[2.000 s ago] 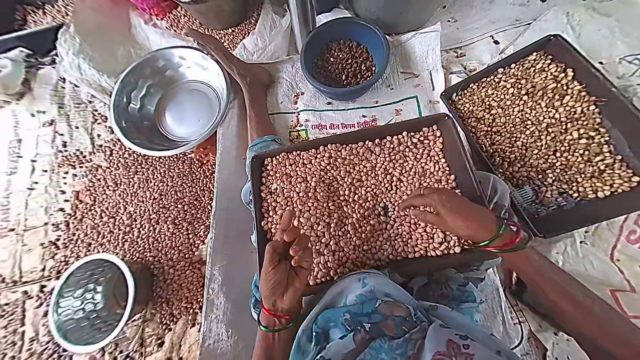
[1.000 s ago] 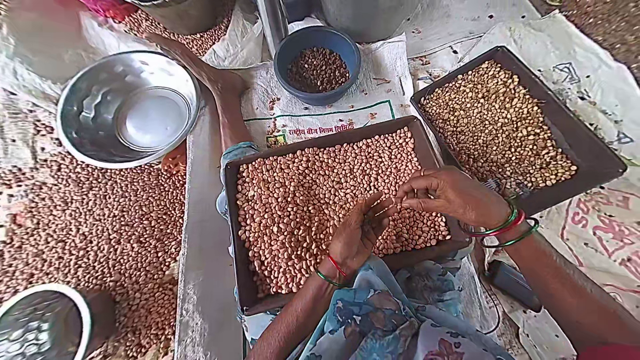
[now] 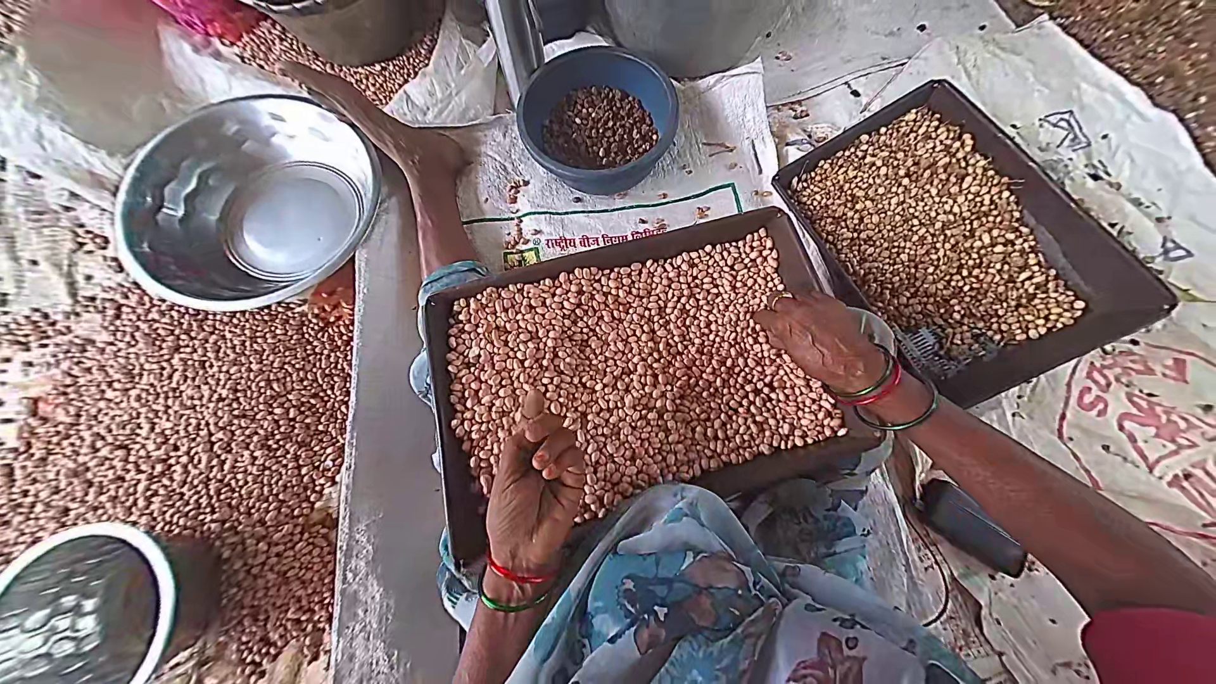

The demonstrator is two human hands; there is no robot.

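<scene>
A dark rectangular tray (image 3: 439,418) full of pinkish shelled peanuts (image 3: 627,370) rests on my lap. My left hand (image 3: 540,475) is over its near left part, palm up with the fingers curled; whether something small is between them I cannot tell. My right hand (image 3: 822,337), wearing a ring and bangles, reaches over the tray's right edge with its fingertips at the peanuts; what it holds, if anything, is hidden. Right of it lies a second dark tray (image 3: 1111,275) with yellowish-brown kernels (image 3: 936,228). Beyond the lap tray stands a blue bowl (image 3: 598,180) with dark, shrivelled kernels.
A steel basin (image 3: 294,218) stands at the left by a bare foot. Peanuts (image 3: 190,408) are heaped on the floor there, with a metal container (image 3: 161,598) among them. Printed white sacks (image 3: 1130,408) lie underneath. A dark object (image 3: 969,527) lies right of my lap.
A second ago my hands were close together over the tray's near part; now they are apart, the left back at the tray's left, the right at its right edge.
</scene>
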